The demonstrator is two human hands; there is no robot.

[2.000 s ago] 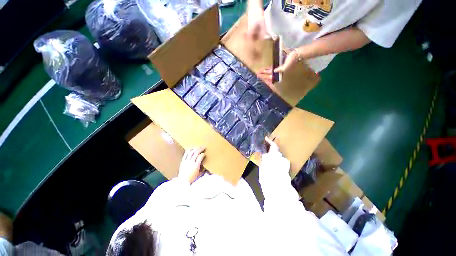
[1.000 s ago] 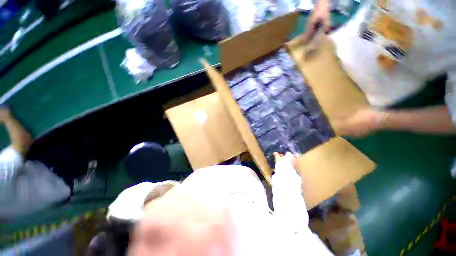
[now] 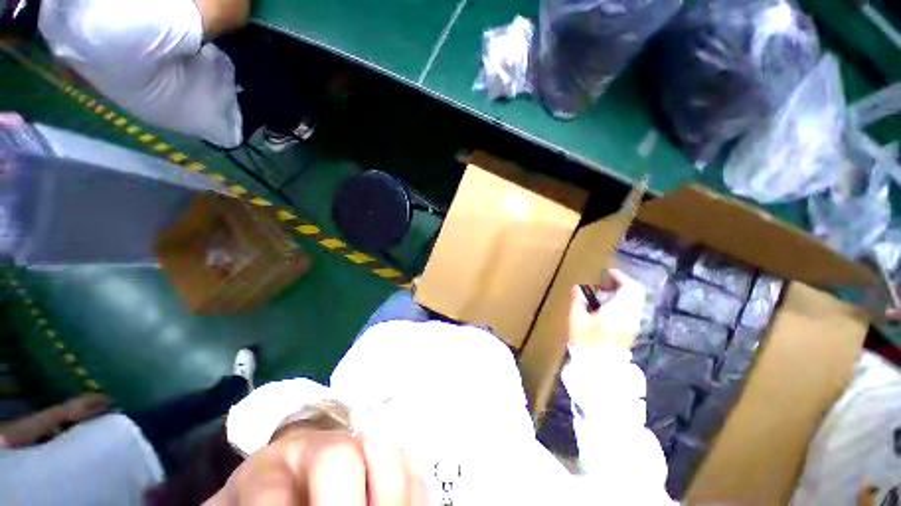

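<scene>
An open cardboard carton [image 3: 780, 400] stands at the right, flaps up, with dark units in clear film [image 3: 696, 331] packed in rows. My right hand [image 3: 611, 311] is over its near left edge, beside a raised flap. The fingers hold a short dark stick, perhaps a marker or pen [image 3: 591, 296]. My left hand [image 3: 316, 472] is large, close to the camera and cut off by the bottom edge. Its fingers are bent, and whether it holds anything is hidden. Another brown carton [image 3: 504, 242] stands left of the open one, against the bench.
A green bench [image 3: 346, 30] bears dark bundles [image 3: 598, 49] and clear bags [image 3: 790, 143]. A round black stool [image 3: 373, 210] stands left of the cartons. People are at upper left [image 3: 128, 54], lower left [image 3: 74, 464] and the right edge [image 3: 855, 445]. A carton [image 3: 232, 257] sits beyond the striped line [image 3: 227, 188].
The view has swung left, so the open carton now lies further right. My right hand has lifted from the units, with a dark stick showing. My left hand has left the flap and come near the camera.
</scene>
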